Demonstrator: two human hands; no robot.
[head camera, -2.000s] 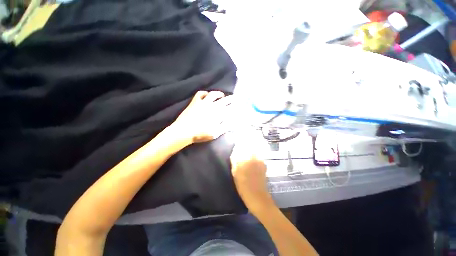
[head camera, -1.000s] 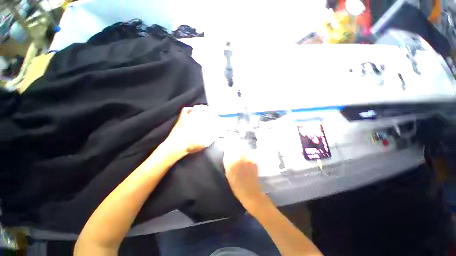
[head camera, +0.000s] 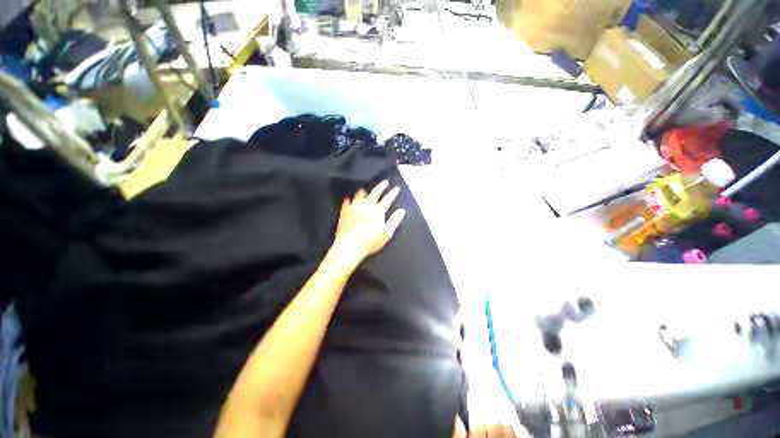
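The large black cloth (head camera: 214, 257) spreads over the left and middle of the table, with its right edge beside the sewing machine. My left hand (head camera: 368, 224) lies flat on the cloth near that edge, fingers spread and holding nothing. My right hand (head camera: 489, 430) is mostly cut off by the bottom rim, by the cloth's edge near the needle area; its fingers' state is unclear. The white sewing machine head (head camera: 684, 342) is at the right, overexposed. A small part of the phone (head camera: 629, 417) shows at the bottom.
A heap of curly black strips (head camera: 342, 137) lies behind the cloth, before the pale blue trough (head camera: 282, 90). A yellow-labelled bottle (head camera: 680, 198) with a pale cap and a red bag (head camera: 691, 144) are at the right. Cardboard boxes (head camera: 637, 64) stand at the back right.
The view has tilted up. My left hand has left the needle area, moved farther back along the cloth and opened flat. My right hand has dropped to the bottom rim. More cloth shows spread out.
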